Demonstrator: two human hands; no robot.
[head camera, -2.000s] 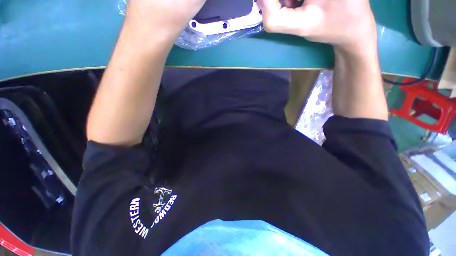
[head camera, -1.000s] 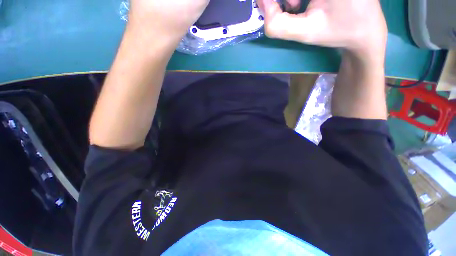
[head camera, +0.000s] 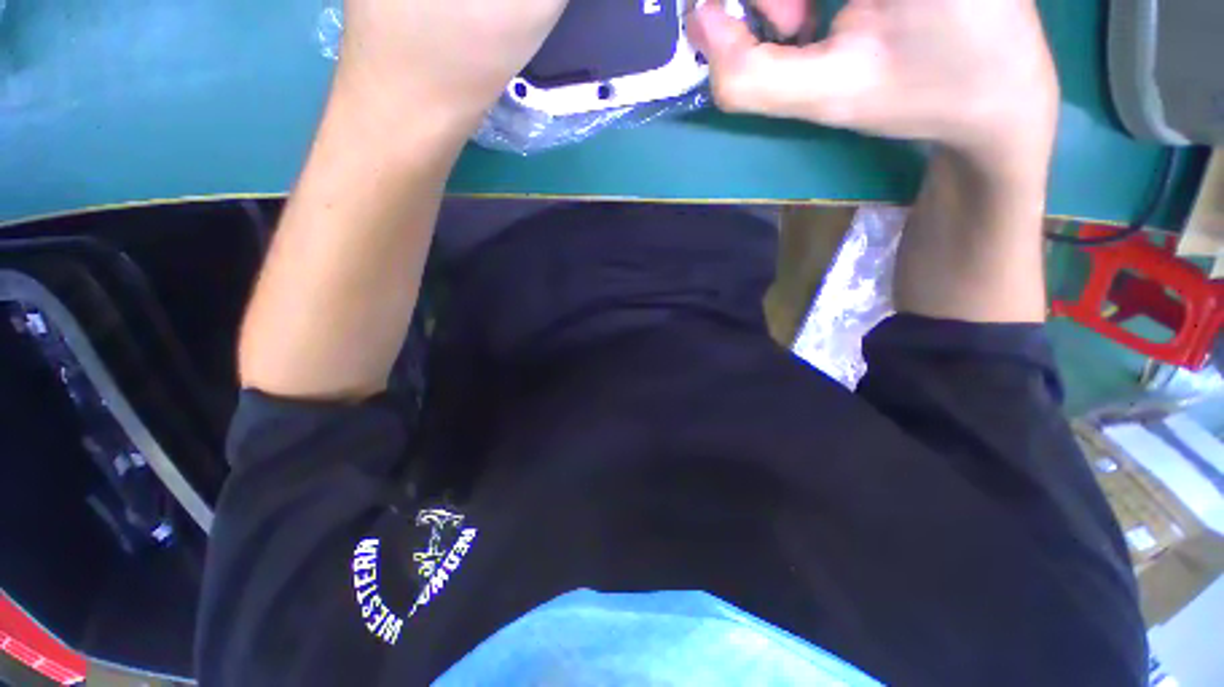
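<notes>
A card reader (head camera: 607, 54) with a black panel and a white rim with dark holes lies at the top edge, partly cut off. A crinkly clear plastic bag (head camera: 557, 132) lies under and around its near side. My left hand (head camera: 456, 40) is at the reader's left side; its fingers are cut off by the top edge. My right hand (head camera: 859, 61) is at the reader's right edge, thumb and a finger close to the rim. Whether it pinches something small there, I cannot tell.
The green bench (head camera: 175, 108) curves across the top. A grey drum-shaped object (head camera: 1175, 67) with a black cord stands at the top right. A black bin (head camera: 128, 403) is below the bench at left. A red stool (head camera: 1141, 298) and cartons (head camera: 1148, 503) are on the floor at right.
The view has shifted slightly, so the bench and reader sit lower in the picture. My right hand has moved slightly right and down, its thumb and finger still at the reader's right edge.
</notes>
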